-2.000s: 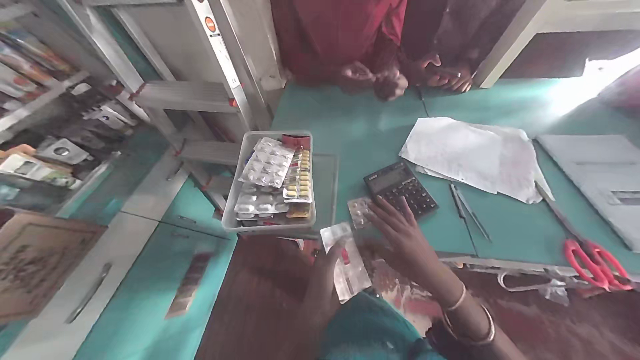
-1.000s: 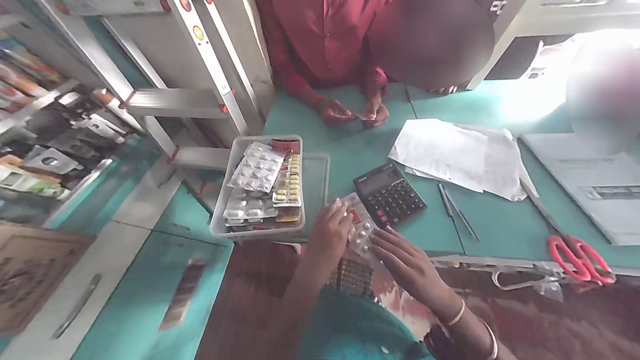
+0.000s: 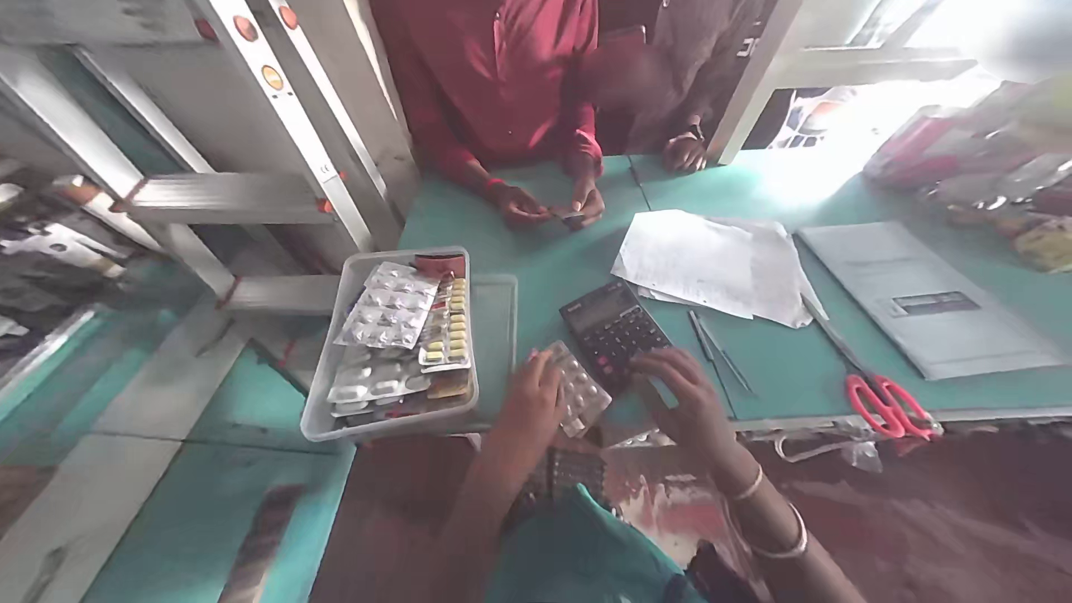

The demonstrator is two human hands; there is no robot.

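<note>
Near the table's front edge, my left hand point(image 3: 536, 394) grips a blister pack of tablets point(image 3: 578, 392) by its left side. My right hand point(image 3: 682, 394), fingers bent and apart, is at the lower right corner of a black calculator point(image 3: 614, 327); whether a fingertip touches it I cannot tell. Left of my left hand, a clear plastic box point(image 3: 474, 394) holds several blister packs, with a silver one point(image 3: 390, 306) and one of yellow capsules point(image 3: 448, 325) on top.
Papers point(image 3: 695, 260) lie beyond the calculator, with pens point(image 3: 720, 352), red-handled scissors point(image 3: 888, 402) and a grey folder point(image 3: 938, 301) to the right. A person in a red shirt point(image 3: 502, 75) and another person stand across the table. A metal stepladder point(image 3: 226, 197) is at the left.
My right hand has come away from the blister pack to the calculator's corner, while my left hand keeps hold of the pack. The view has shifted.
</note>
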